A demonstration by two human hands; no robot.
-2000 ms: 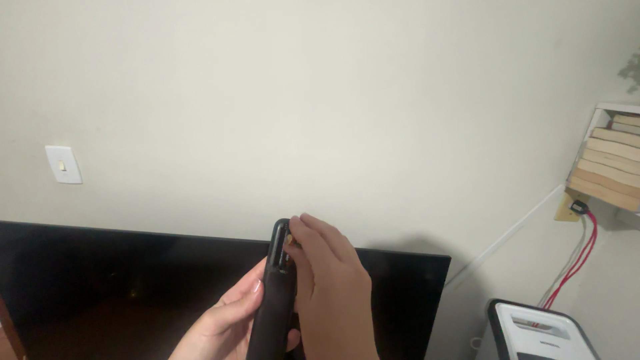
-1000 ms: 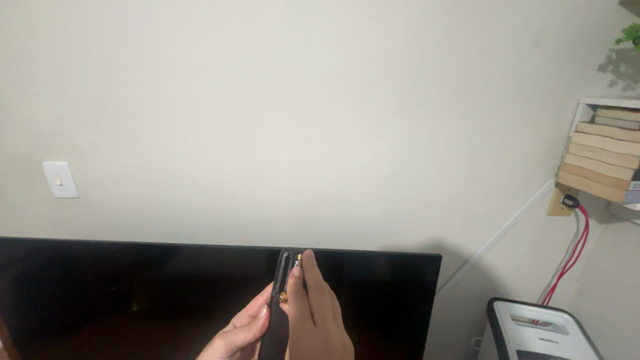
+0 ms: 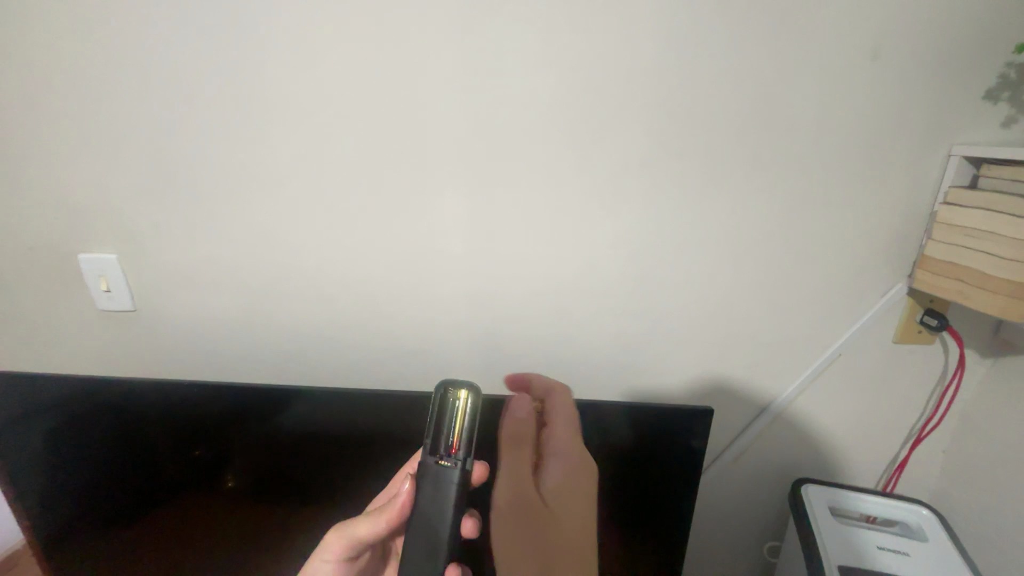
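Note:
A black remote control (image 3: 436, 512) stands roughly upright in my left hand (image 3: 372, 524), thumb on one side and fingertips on the other. Its battery compartment is uncovered at the top end, and a shiny gold-coloured battery (image 3: 460, 416) lies in the right side of it. Just right of the remote, apart from it, is my right hand (image 3: 544, 480), blurred, with its fingers curled toward the thumb. Whether something small is between those fingers cannot be told.
A large black television (image 3: 240, 472) spans the lower view behind my hands. On the wall is a light switch (image 3: 106, 282). At right are stacked books (image 3: 976, 248) on a shelf, an outlet with a plug and red cable (image 3: 948, 400), and a white-and-black appliance (image 3: 880, 532).
My right hand has moved off the remote to the right. The opened battery compartment, largely covered by that hand before, now faces the camera with the battery visible.

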